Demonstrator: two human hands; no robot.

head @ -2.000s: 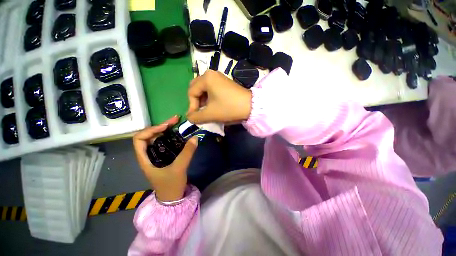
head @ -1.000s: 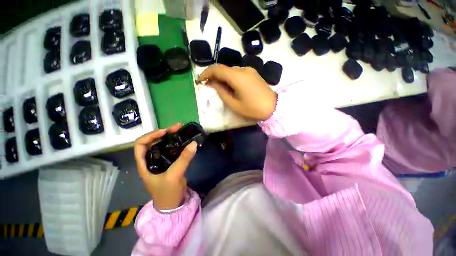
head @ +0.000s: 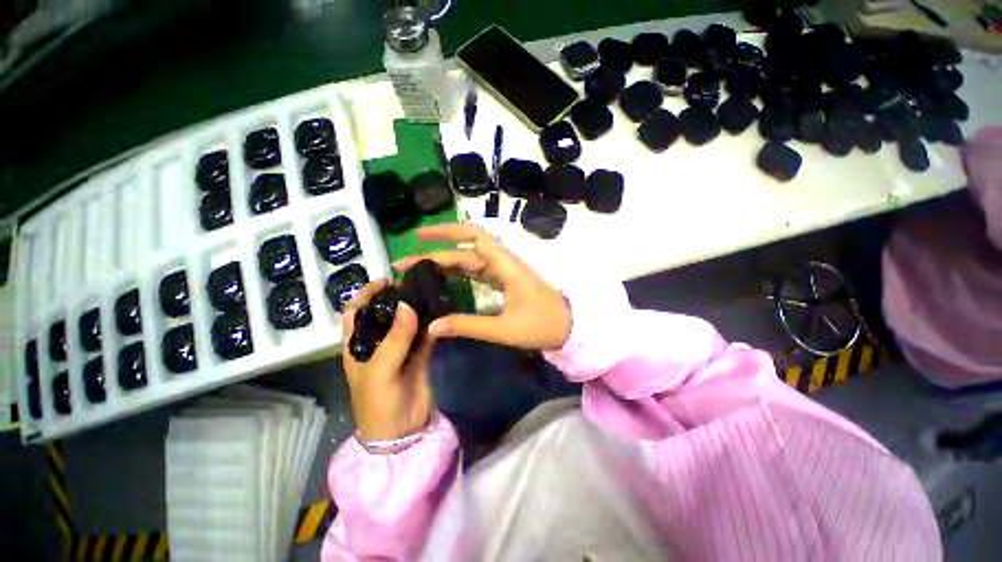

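My left hand (head: 385, 373) holds an open glossy black case (head: 377, 321) in front of the bench edge, below the green mat (head: 419, 247). My right hand (head: 500, 291) is at the same case, with thumb and fingers around its right part (head: 429, 288). The fingers hide much of the case. A white wipe (head: 487, 296) lies partly hidden behind my right hand. Two dark cases (head: 429, 191) sit on the mat. The white blister tray (head: 198, 260) at left holds rows of glossy black cases.
A dispenser bottle (head: 415, 79) and smartphone (head: 516, 77) stand behind the mat. A pen (head: 497, 154) and loose black cases (head: 604, 190) lie right of it, with a large pile (head: 819, 88) farther right. White empty trays (head: 231, 478) are below the bench. Another person's sleeve (head: 945, 274) shows at right.
My right hand has moved from the wipe on the bench to the case in my left hand. The view has shifted, showing the bottle and more of the tray.
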